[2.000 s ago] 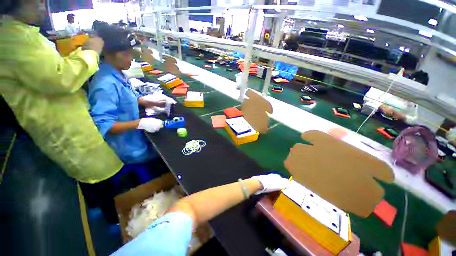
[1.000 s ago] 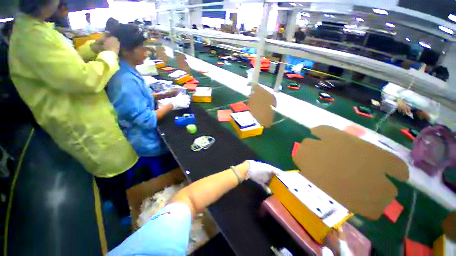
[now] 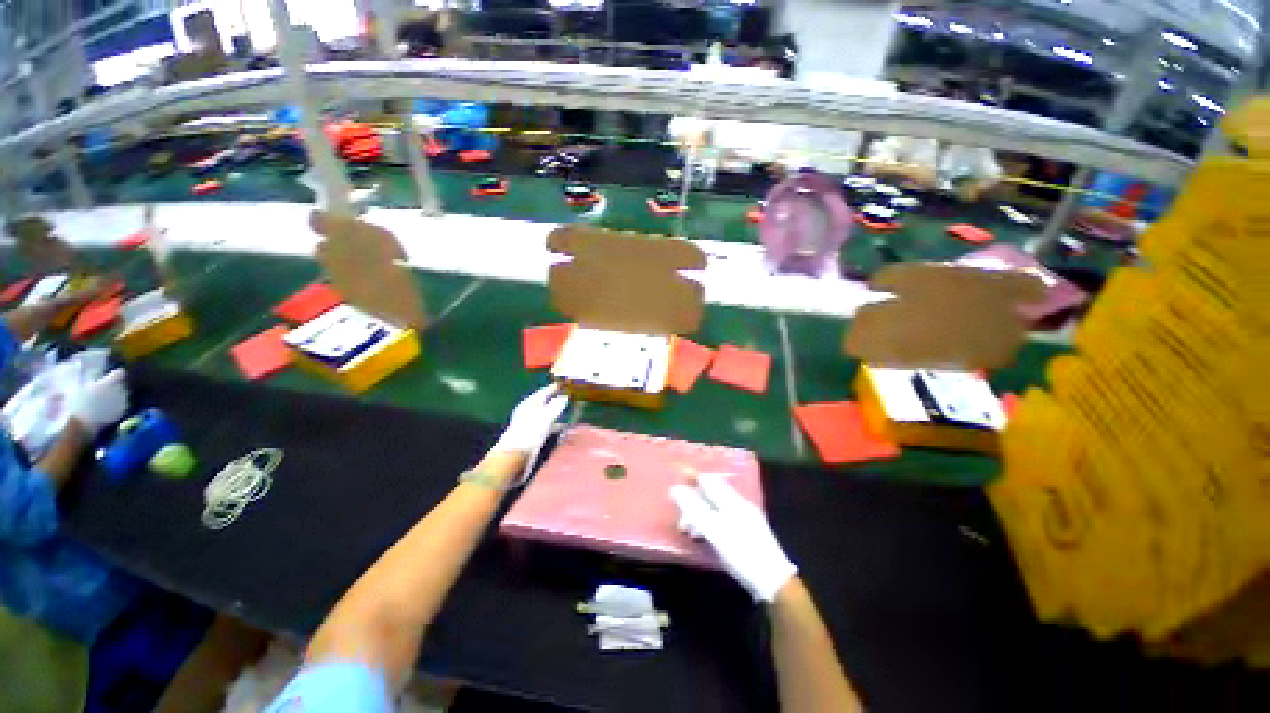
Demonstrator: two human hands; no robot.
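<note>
A yellow gift box [image 3: 613, 379] with white contents and an open brown lid [image 3: 627, 283] stands on the green belt behind the pink platform. My left hand [image 3: 532, 418], in a white glove, is at the box's front left corner; whether it grips it I cannot tell. My right hand [image 3: 734, 529], gloved, is over the right part of the pink platform [image 3: 627, 481], fingers partly curled, with no thing visible in it. The platform bears no box and shows a dark round mark. Small white packets [image 3: 625, 617] lie in front of it on the black bench.
Yellow boxes stand on the belt at left [image 3: 357, 346] and right [image 3: 930, 407], with red-orange pads [image 3: 740, 368] around. Stacked yellow cartons [image 3: 1156, 418] rise at right. Pale loops [image 3: 241, 486] lie at left, beside a blue object [image 3: 135, 442] and another person's gloved hands.
The view has swung right. The yellow box has gone from the pink platform, and an open box stands on the belt behind it. My right hand is now fully in view over the platform.
</note>
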